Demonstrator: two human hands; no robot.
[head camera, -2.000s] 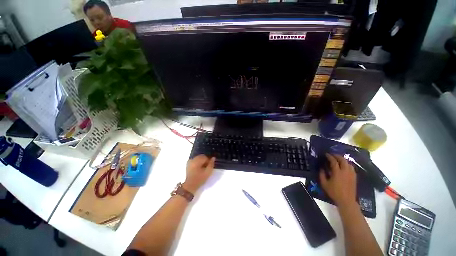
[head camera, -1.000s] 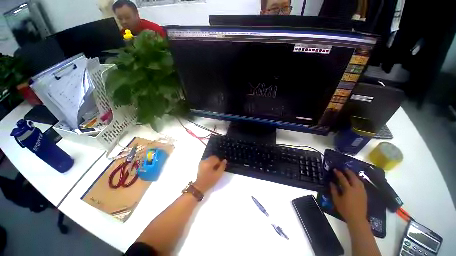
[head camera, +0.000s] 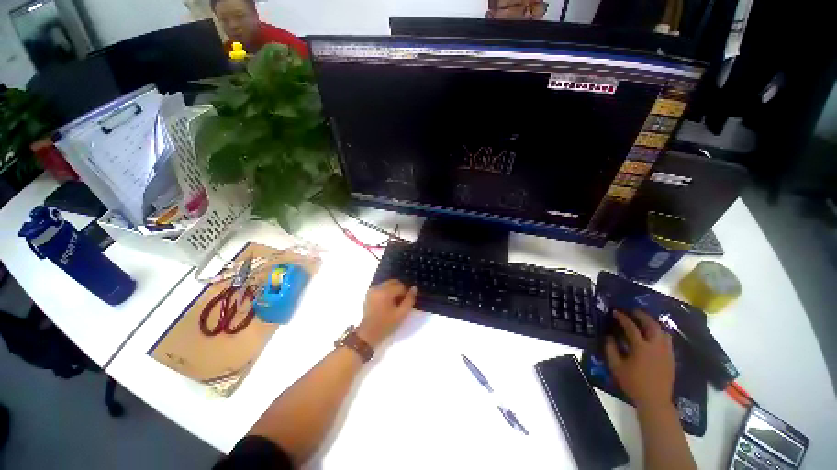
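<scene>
My left hand (head camera: 389, 307), with a brown-strapped watch at the wrist, rests at the left front edge of the black keyboard (head camera: 496, 289), fingers curled. My right hand (head camera: 641, 353) lies palm down on the dark mouse pad (head camera: 690, 367). A dark mouse (head camera: 622, 341) shows only in part under its fingers. The black monitor (head camera: 496, 138) stands behind the keyboard and shows small thin outlines near its middle and an icon column at the right.
A smartphone (head camera: 580, 413) and a pen (head camera: 493, 393) lie in front; a calculator (head camera: 769, 444) is far right. A yellow tape roll (head camera: 709, 286) stands beside a blue tin (head camera: 650, 255). Scissors (head camera: 229, 310) and a blue tape dispenser (head camera: 281, 294) lie on a kraft notebook (head camera: 179, 344). Two people sit behind.
The view has shifted left, so the desk things appear further right, and a second person has come into view. Both hands stay at the keyboard and mouse.
</scene>
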